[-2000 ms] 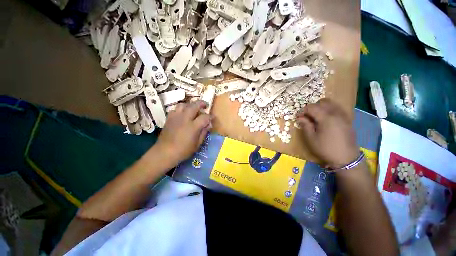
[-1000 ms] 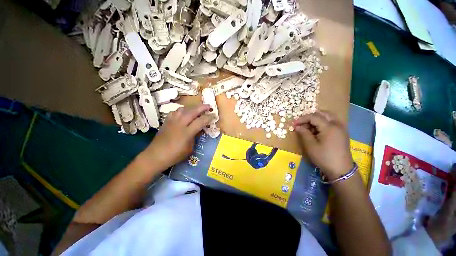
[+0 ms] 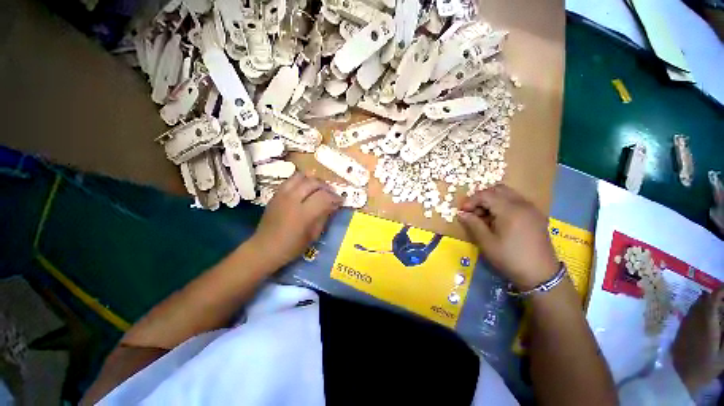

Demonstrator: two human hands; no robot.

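My left hand [image 3: 295, 212] is bare, its fingertips on the left end of a beige housing [image 3: 350, 195] near the upper edge of the headset carton [image 3: 405, 266]. Another beige housing [image 3: 341, 164] with dark holes lies just above it on the brown cardboard. My right hand [image 3: 508, 230] is bent, its thumb and index finger close together at the lower right edge of the pile of tiny beige discs [image 3: 437, 178]. Whether a disc is between these fingertips cannot be told. The large heap of beige housings [image 3: 270, 79] lies above both hands.
Brown cardboard [image 3: 536, 95] lies under the heap. Single beige pieces [image 3: 683, 159] lie on the green surface at right. A white printed sheet [image 3: 615, 325] with a red panel carries small beige pieces. Another person's hand [image 3: 698, 341] is at the right edge. Papers [image 3: 663, 40] lie at upper right.
The housing that stood upright at my left fingertips is no longer there; one lies slanted above and one lies level at the fingertips. My right hand has moved slightly down and left.
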